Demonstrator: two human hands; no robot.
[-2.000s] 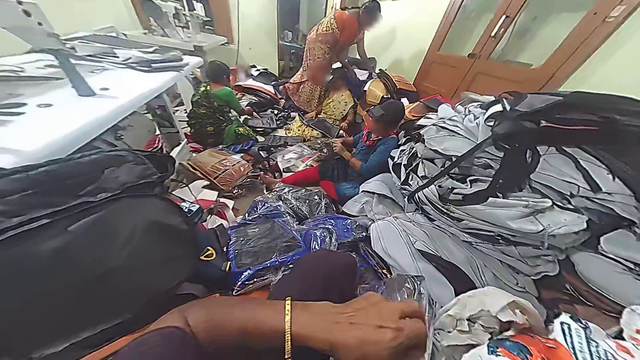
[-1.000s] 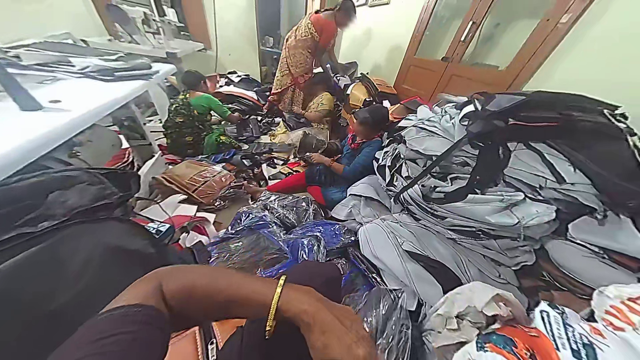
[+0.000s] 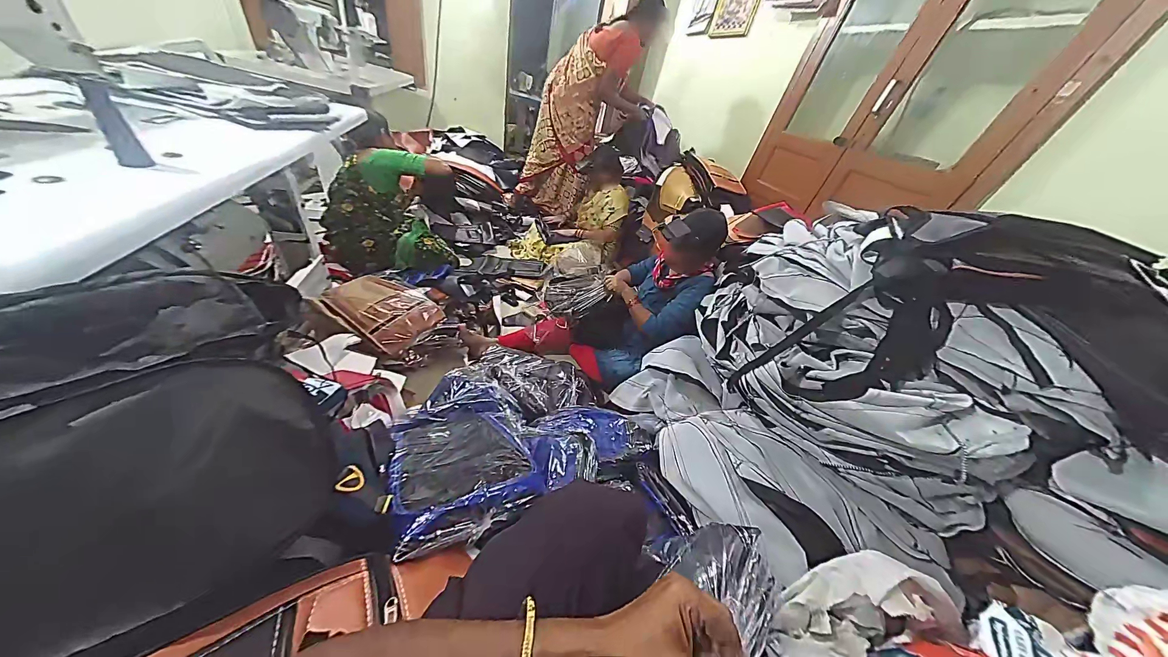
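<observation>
My left hand is at the bottom edge, its forearm coming in from the left with a gold bangle on it. Its back shows and the fingers are cut off or hidden, so any hold cannot be told. Beside it lies a crumpled clear plastic wrapping. A dark-clothed knee rises behind the forearm. Beyond that are blue and black items in clear plastic. An orange-brown piece with a zip lies at lower left. My right hand is not in view.
A large black bag fills the left, below a white sewing machine table. Grey fabric pieces heap up on the right. A person in blue sits ahead; several other people are farther back.
My left forearm, raised and bent a second ago, now lies lower, along the bottom edge. The person in green at the back has leaned toward the pile.
</observation>
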